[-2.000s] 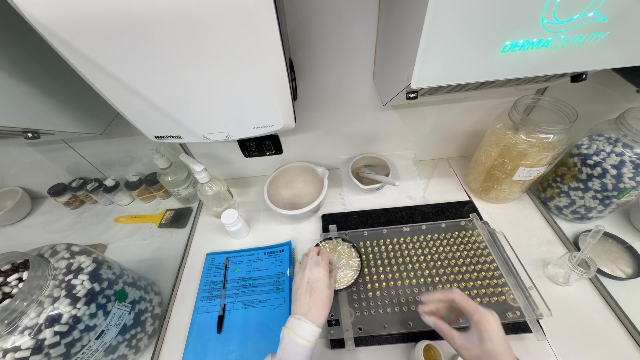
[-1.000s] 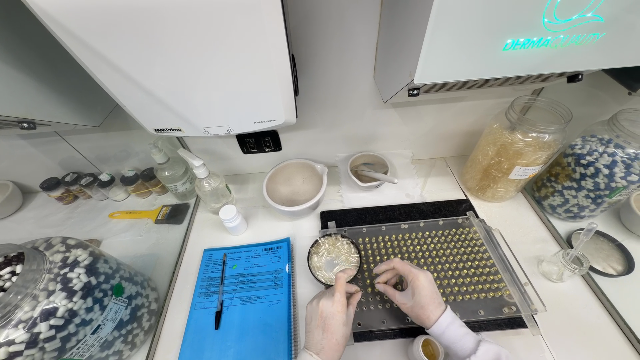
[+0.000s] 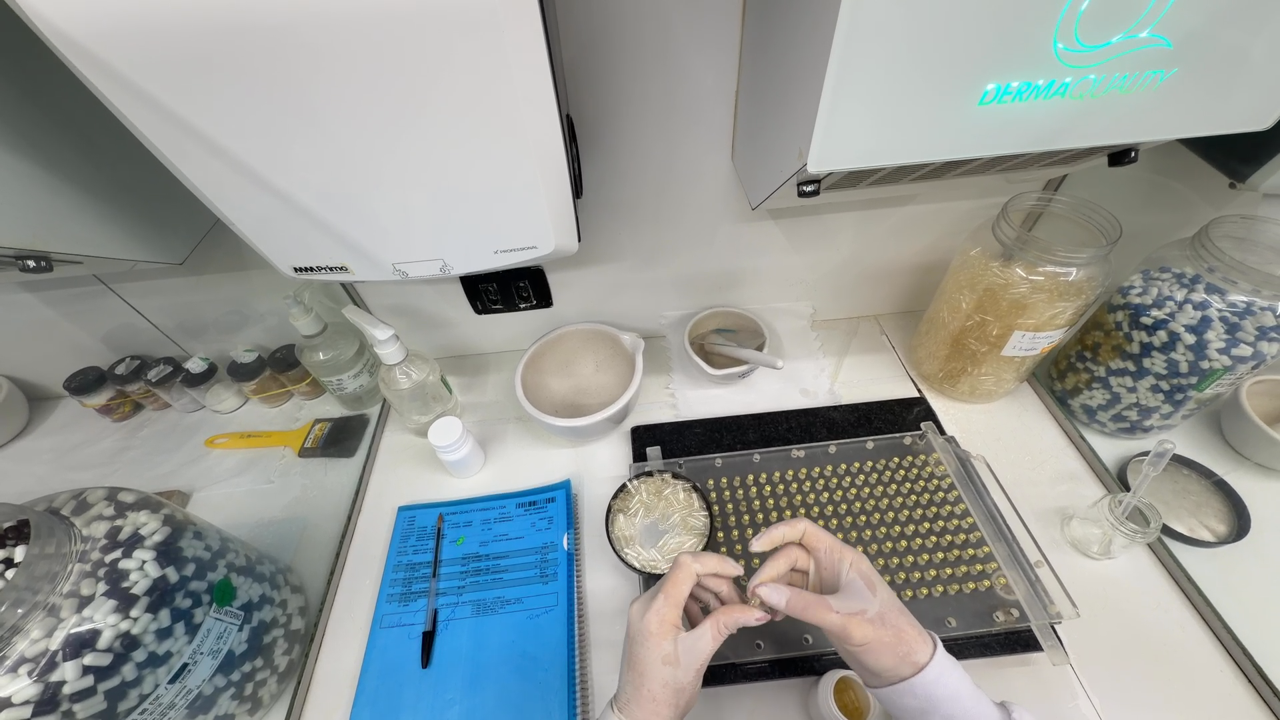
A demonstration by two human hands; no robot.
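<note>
Over the lower left part of a capsule-filling board [image 3: 960,480], my left hand [image 3: 685,625] and my right hand [image 3: 850,605], both in thin pale gloves, meet at the fingertips. Between them is a tiny item, probably a capsule, mostly hidden by the fingers. Rows of yellow-filled capsules [image 3: 850,500] stand in the board's holes. Just behind my left hand, a round black-rimmed lid [image 3: 612,500] holds loose clear capsules [image 3: 655,520]. Below my right hand is a small white pot [image 3: 822,700] with yellow contents.
A blue folder [image 3: 400,620] with a pen [image 3: 433,590] lies left. Behind are a large mortar [image 3: 580,380], a small mortar with pestle [image 3: 725,345], a white bottle [image 3: 456,446] and pump bottles [image 3: 410,385]. Capsule jars [image 3: 1010,300] stand right; a glass jar with pipette [image 3: 1115,525] is nearer.
My left hand has left the round lid's edge and moved right to meet my right hand. My right hand has moved from the board's lower edge up to the left.
</note>
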